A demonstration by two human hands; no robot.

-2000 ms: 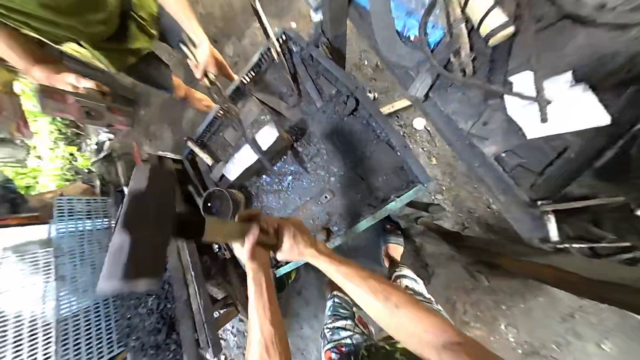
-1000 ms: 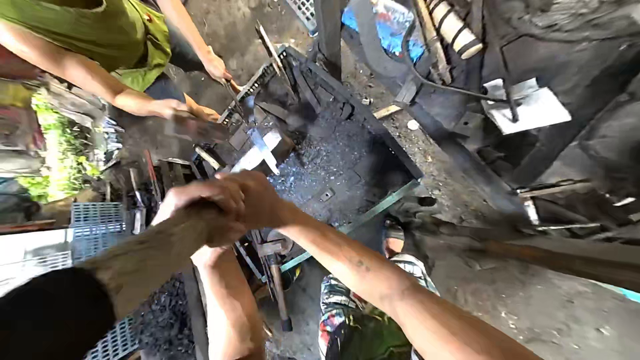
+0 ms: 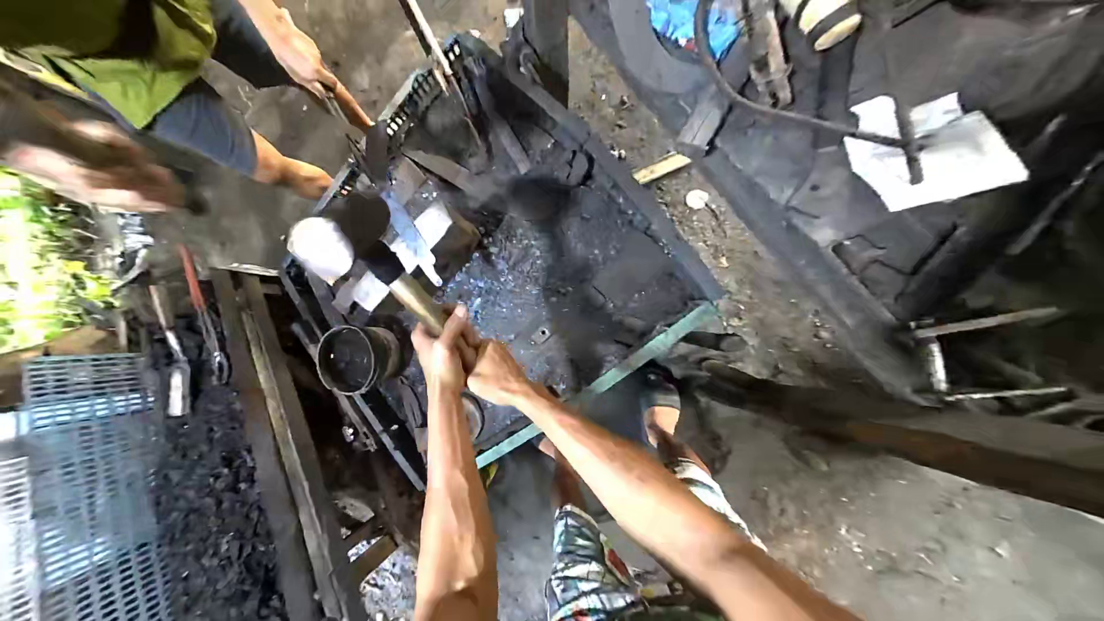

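Note:
A sledgehammer (image 3: 341, 240) with a wooden handle is gripped by both my hands, which sit close together near the middle of the view. My left hand (image 3: 444, 349) and my right hand (image 3: 496, 366) are wrapped around the handle. The hammer's head is over the anvil block, beside a flat metal blade (image 3: 410, 237) that lies on it. The head partly hides the block. Across the worktable at the upper left, a co-worker's hand (image 3: 306, 65) holds a tool with a wooden handle; the co-worker's other hand is blurred at the left.
A round metal can (image 3: 349, 358) stands at the left edge of the soot-covered worktable (image 3: 638, 345). Charcoal (image 3: 216, 509) and blue plastic crates (image 3: 86, 466) lie at the left. A dark beam (image 3: 802, 285) and a white sheet (image 3: 957, 159) are on the right.
The hammer, raised large near the camera one second ago, has come down over the block with both my hands on it. The co-worker's blurred hand has moved off to the left.

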